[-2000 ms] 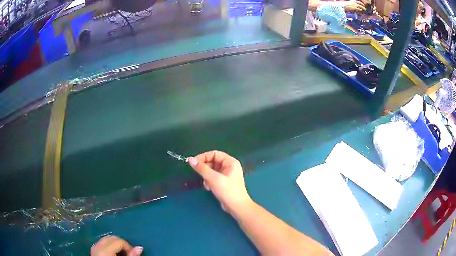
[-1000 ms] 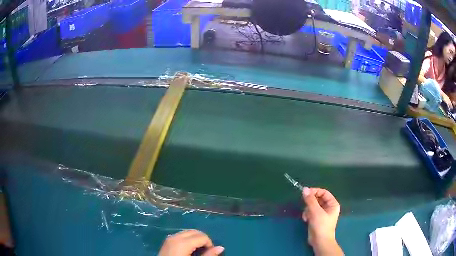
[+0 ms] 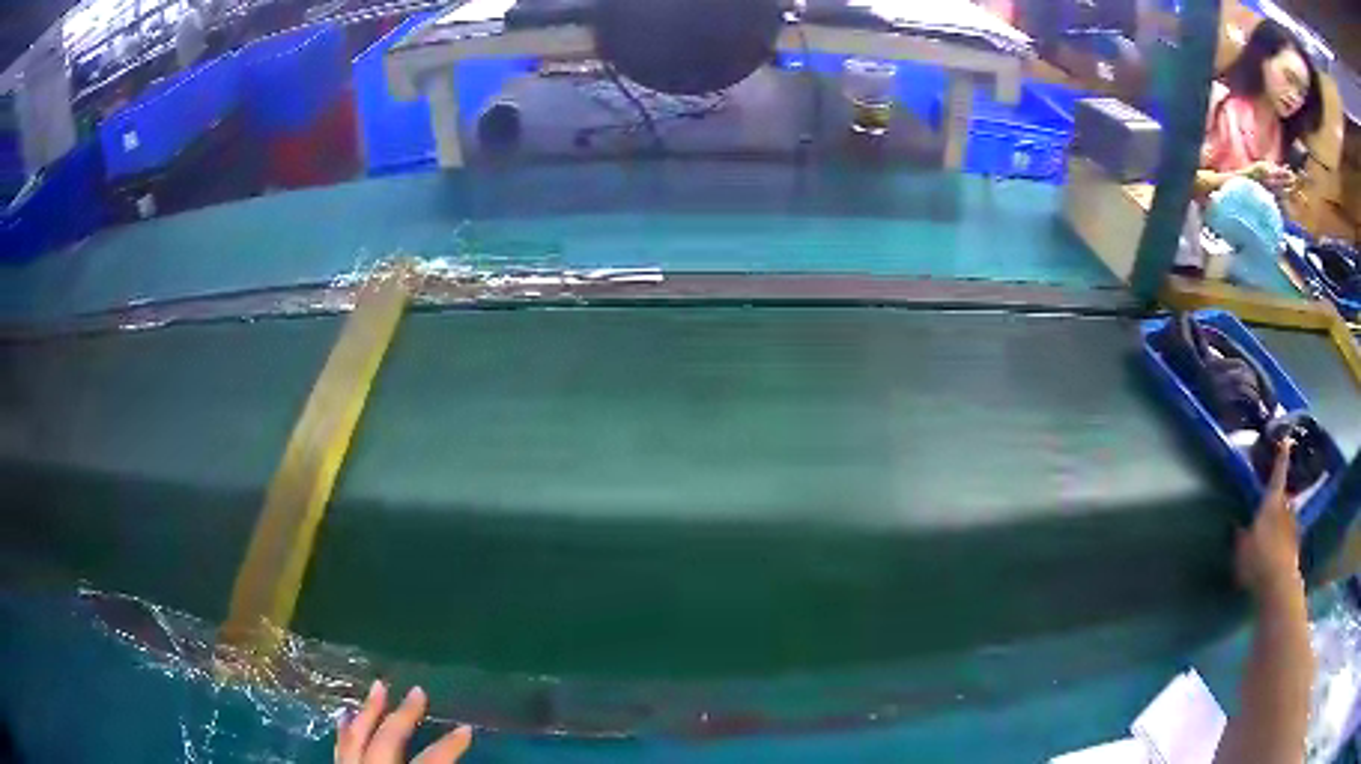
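A blue tray (image 3: 1194,403) lies on the dark green belt at the right. It holds black headphones (image 3: 1221,373) and a dark rounded piece (image 3: 1302,455) at its near end. My right hand (image 3: 1272,545) reaches to the tray's near end, with a finger extended over the dark rounded piece. I cannot tell whether it grips anything, and no clear strip shows at its fingertips. My left hand (image 3: 400,731) is cut off by the bottom edge, its fingers apart with nothing seen in them.
The conveyor belt (image 3: 746,448) crosses the view, with yellow-brown tape (image 3: 321,448) over it at the left. Wrinkled clear tape lines the near edge. White sheets (image 3: 1179,724) lie at the lower right beside my right forearm. A green post and a seated person are at the upper right.
My right hand has moved right to the tray, and the clear strip no longer shows. The tray appears nearer. My left hand's fingers have spread. The view has shifted.
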